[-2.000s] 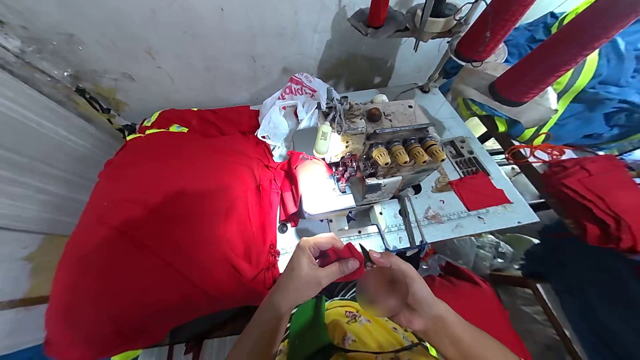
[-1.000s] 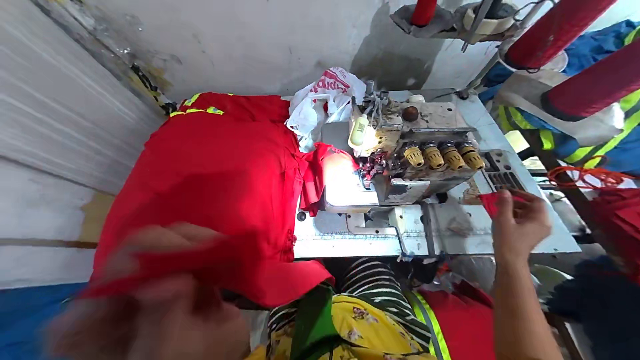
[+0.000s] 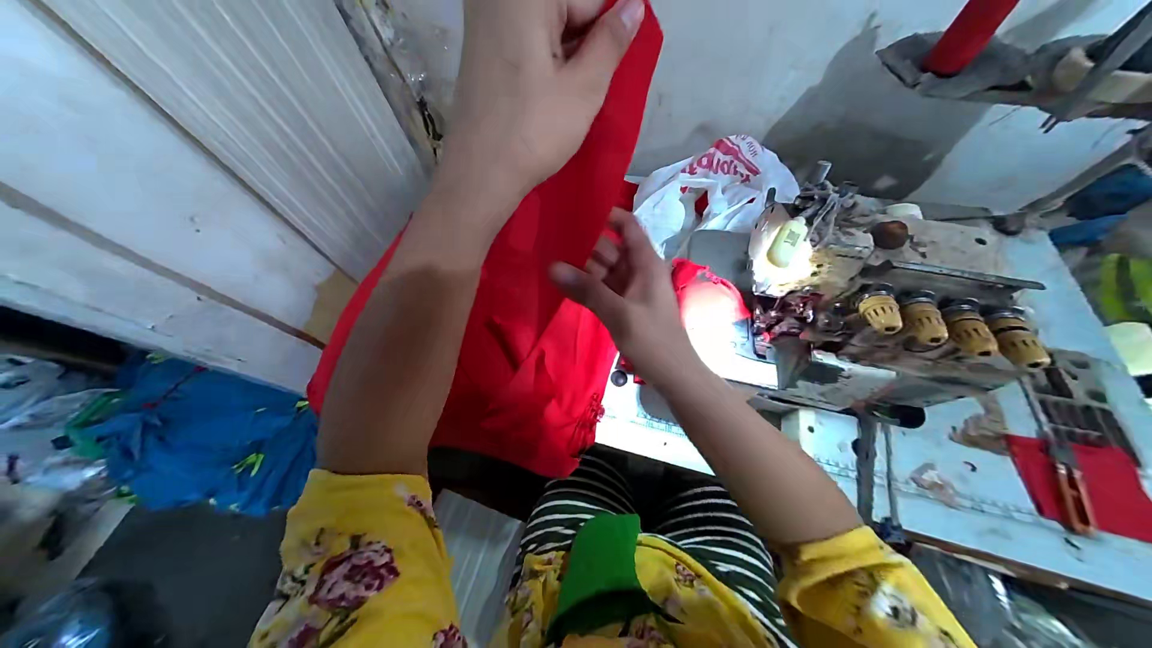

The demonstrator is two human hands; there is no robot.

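Note:
High in the view, my left hand (image 3: 549, 81) pinches the upper end of a strip of red fabric (image 3: 589, 189), which hangs down in front of the wall. Close to the strip's right edge is my right hand (image 3: 634, 288), fingers apart; whether its fingertips touch the cloth cannot be told. Behind both lies a large heap of red fabric (image 3: 531, 396) at the left of the sewing table. An overlock sewing machine (image 3: 864, 306) stands to the right, its lamp lighting red cloth (image 3: 706, 301) beside it.
A white plastic bag (image 3: 711, 184) lies behind the machine. Thread snips (image 3: 1071, 486) rest on a red fabric piece (image 3: 1116, 490) at the table's right. A white panelled surface (image 3: 180, 180) stands at the left, with blue cloth (image 3: 216, 432) on the floor below. Thread cones' stand (image 3: 999, 72) is at upper right.
My left hand has risen with the red fabric, low at the left a second ago. My right hand has come from the table's right side to the strip. The view has swung left.

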